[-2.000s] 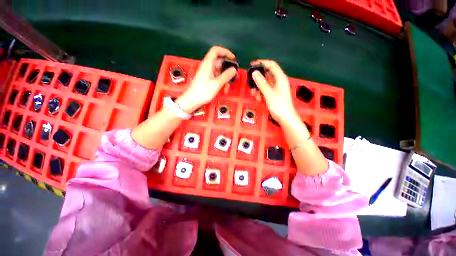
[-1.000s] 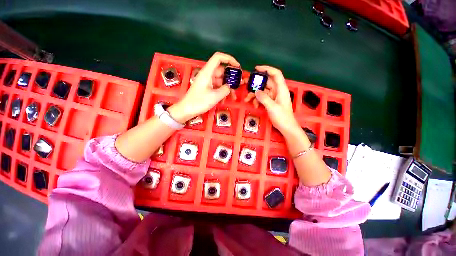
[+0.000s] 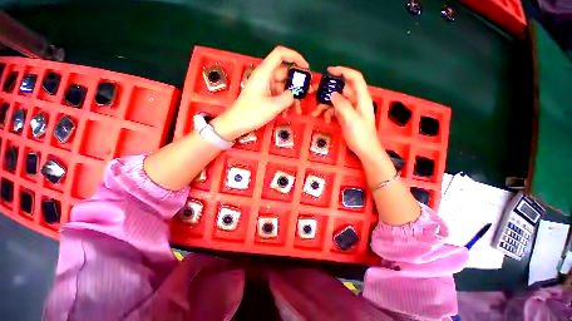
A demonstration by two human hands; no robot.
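Observation:
My left hand (image 3: 271,88) holds a square watch unit (image 3: 298,83) upright above the tray, its screen lit with a white block. My right hand (image 3: 351,100) holds another watch unit (image 3: 330,89), its dark screen showing rows of small light marks; my thumb covers its lower edge. The two units are apart, side by side. Below them the red compartment tray (image 3: 251,250) holds several units lying back up, pale with dark round centres (image 3: 283,182), and dark units face up at the right (image 3: 352,197). My forearms hide some pockets.
A second red tray (image 3: 150,106) at the left holds many dark units and some empty pockets. Loose watch units (image 3: 448,12) lie on the green bench at the top, near another red tray (image 3: 502,9). White sheets (image 3: 475,206), a pen (image 3: 479,236) and a calculator (image 3: 519,227) lie at the right.
Over two seconds both screens turned into view. Since one second ago, the left unit's display changed from rows of marks to a white block, and the right unit's from white to rows of marks.

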